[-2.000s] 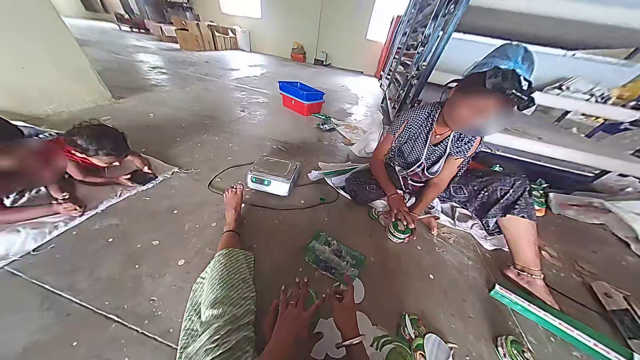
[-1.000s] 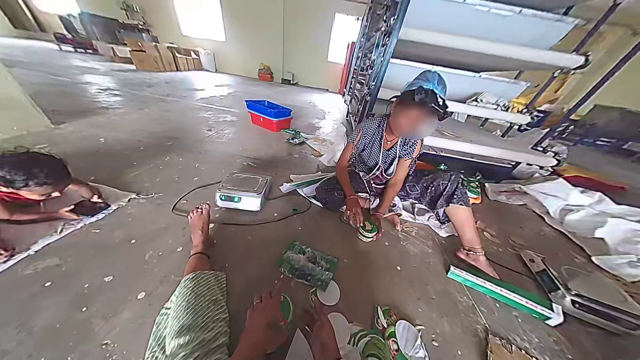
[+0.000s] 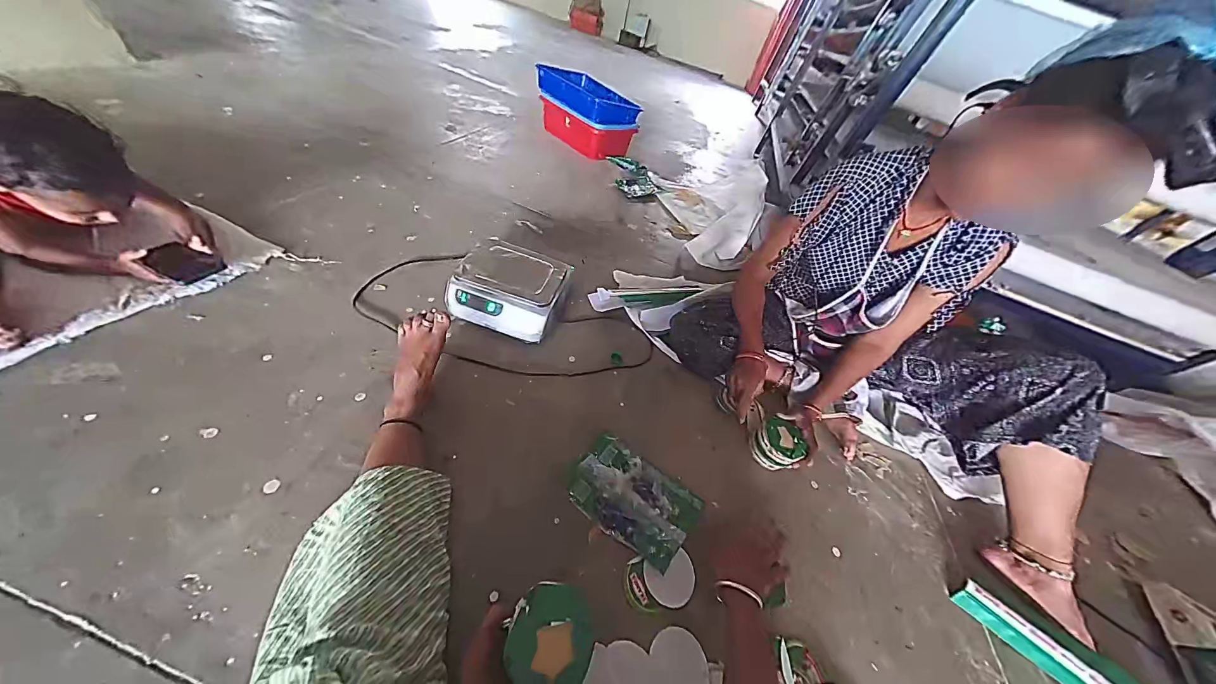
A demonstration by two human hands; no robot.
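My left hand (image 3: 486, 641) is at the lower edge, its fingers on the rim of a round green piece (image 3: 548, 635) with a tan star-shaped patch. To the right, my right hand (image 3: 752, 560), with a bangle at the wrist, is blurred over the floor; whether it holds anything is unclear. Between the hands lie white rounded pieces (image 3: 651, 660) and a white disc (image 3: 672, 579) overlapping a printed round piece (image 3: 641, 587). A green printed plastic sheet (image 3: 636, 499), smeared whitish, lies just beyond. More green and white pieces (image 3: 796, 660) are partly visible beside my right forearm.
A digital scale (image 3: 508, 288) with a looping cable stands ahead. A seated person (image 3: 883, 247) at right holds a stack of round green pieces (image 3: 779, 442). Another person (image 3: 71, 180) lies at left with a dark object. Blue and red crates (image 3: 589, 112) stand farther back; a green strip (image 3: 1035, 632) lies lower right.
My hands, close together before, are now apart, with the green piece at the left one. The seated person's hands have moved apart around the stack. The view has shifted.
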